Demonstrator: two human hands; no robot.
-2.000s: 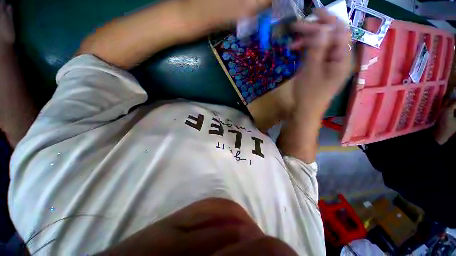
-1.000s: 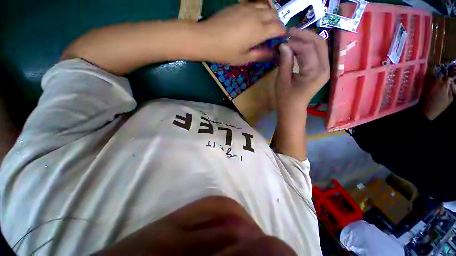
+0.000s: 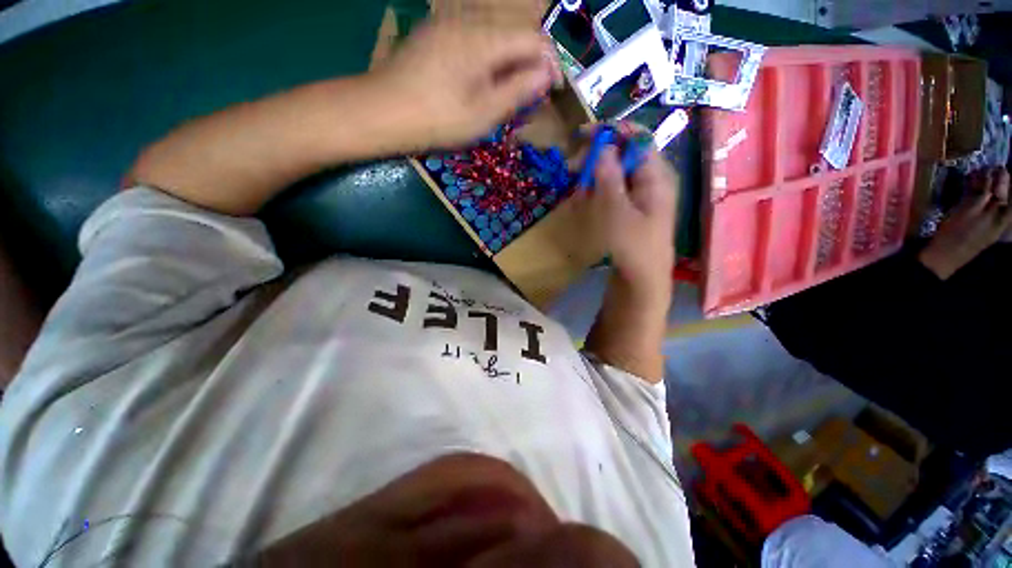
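Observation:
My left hand (image 3: 472, 83) is blurred over the back of an open brown carton (image 3: 555, 246). Its fingers are bent, and whether they hold anything cannot be told. My right hand (image 3: 638, 216) is raised over the carton's right side and grips a blue battery cell (image 3: 599, 153) between thumb and fingers. The carton holds many blue cells (image 3: 464, 202) standing upright, with red wires (image 3: 497, 166) bunched on top. White housings (image 3: 624, 75) lie just beyond my right hand, one with a green circuit board (image 3: 694, 91) in it.
A pink-red compartment tray (image 3: 777, 189) stands at the right with a small white unit (image 3: 843, 124) on it. Another person's hand (image 3: 971, 227) is beyond it. A red stool (image 3: 752, 483) and cartons (image 3: 863, 460) are on the floor at lower right.
My hands were close together a second ago and are now apart. The left moved left and back; the right moved slightly down. More of the carton and the blue cell now show.

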